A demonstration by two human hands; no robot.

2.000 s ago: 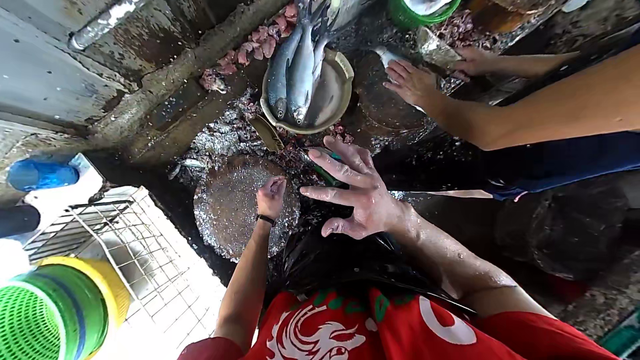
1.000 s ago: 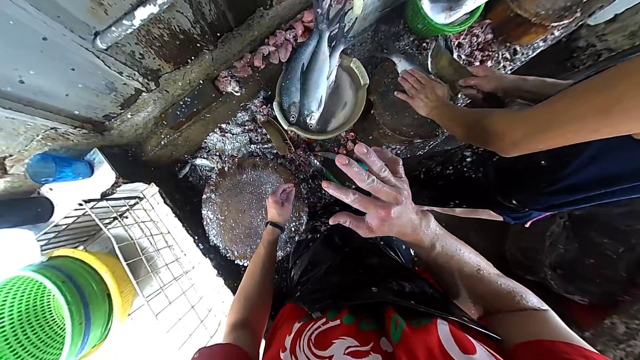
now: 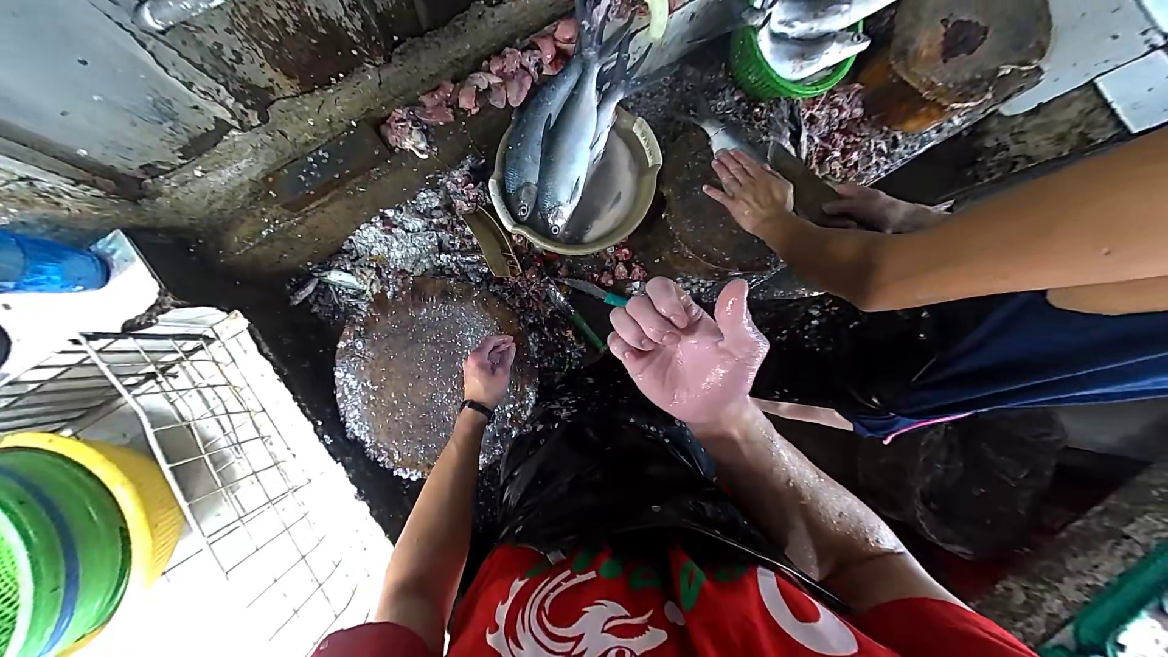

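Observation:
My left hand (image 3: 490,370), with a dark band at the wrist, is above the right part of a round chopping block (image 3: 415,374) strewn with fish scales. Its fingers are curled and hold nothing visible. Wet and turned palm up, my right hand (image 3: 693,351) is raised before the black apron; its fingers are half curled, the thumb apart, nothing in it. Knives with green handles (image 3: 587,330) lie just left of it, partly hidden. Beyond, several whole fish (image 3: 568,151) lean in a round basin (image 3: 650,173) of cloudy water.
At the right, a co-worker's hand (image 3: 753,190) rests by a fish (image 3: 725,137) on another block (image 3: 698,228). A green basket (image 3: 776,84) holds fish. Scraps of pink flesh (image 3: 497,82) line the ledge. A wire rack (image 3: 228,456) and stacked green and yellow tubs (image 3: 151,511) stand left.
My right hand has turned from spread fingers with its back showing to palm up with curled fingers. My left hand stays over the block.

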